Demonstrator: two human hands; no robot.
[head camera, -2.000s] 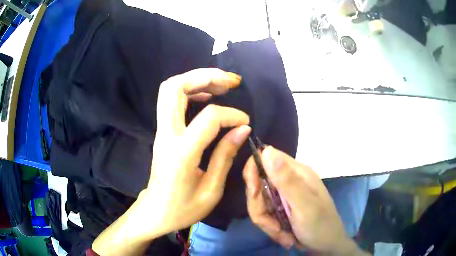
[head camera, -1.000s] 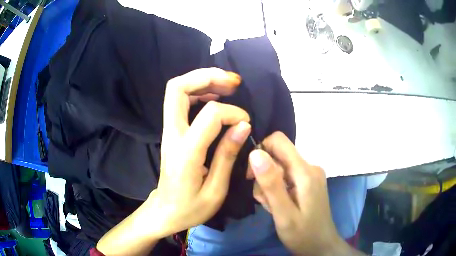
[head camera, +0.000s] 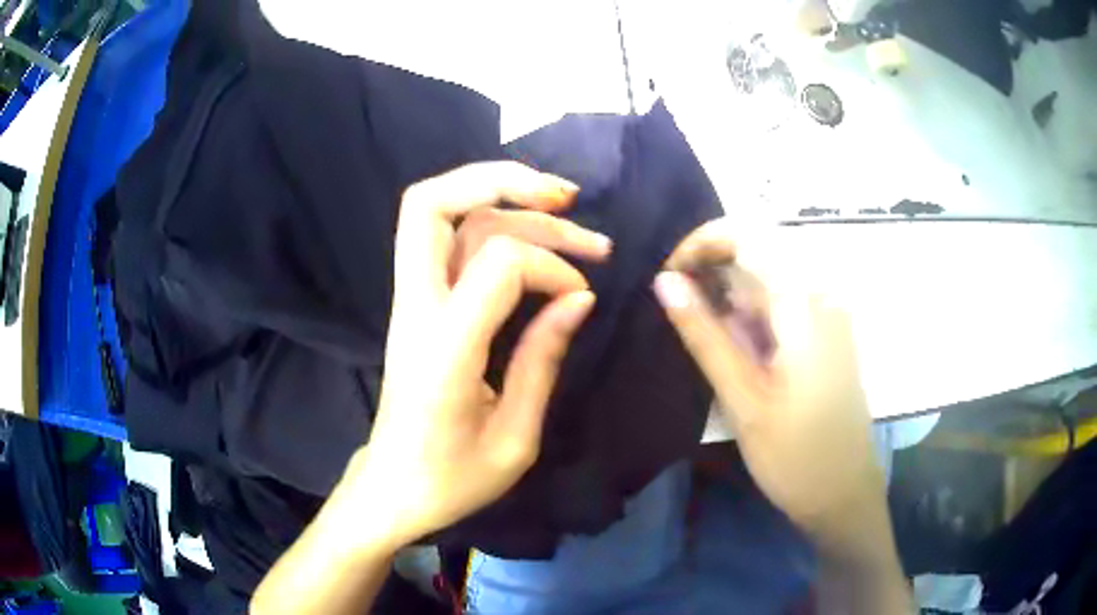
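The dark garment (head camera: 277, 204) lies over the left and middle of the table, its near edge hanging over the wearer's lap. My left hand (head camera: 481, 348) is on its right part, with thumb and index fingertips pinching the dark cloth. An orange spot shows on one left fingertip. My right hand (head camera: 770, 360) is to the right, a little apart from the left, thumb and index fingertips together at the cloth's right part. A blurred dark and pinkish thing, likely the thread snips (head camera: 748, 315), is inside the right palm; its blades are not visible.
The white table (head camera: 962, 288) has a groove with dark lint. Shiny metal machine parts (head camera: 760, 66) and a round dial (head camera: 822, 105) are at the top right, with dark cut panels (head camera: 950, 42) beyond. A blue surface (head camera: 75, 288) is at the left. Light blue cloth covers the lap.
My right hand has moved up and right, away from the left fingertips, and the snips' blades no longer show. The right part of the cloth has spread and shifted. My left hand stays nearly in place.
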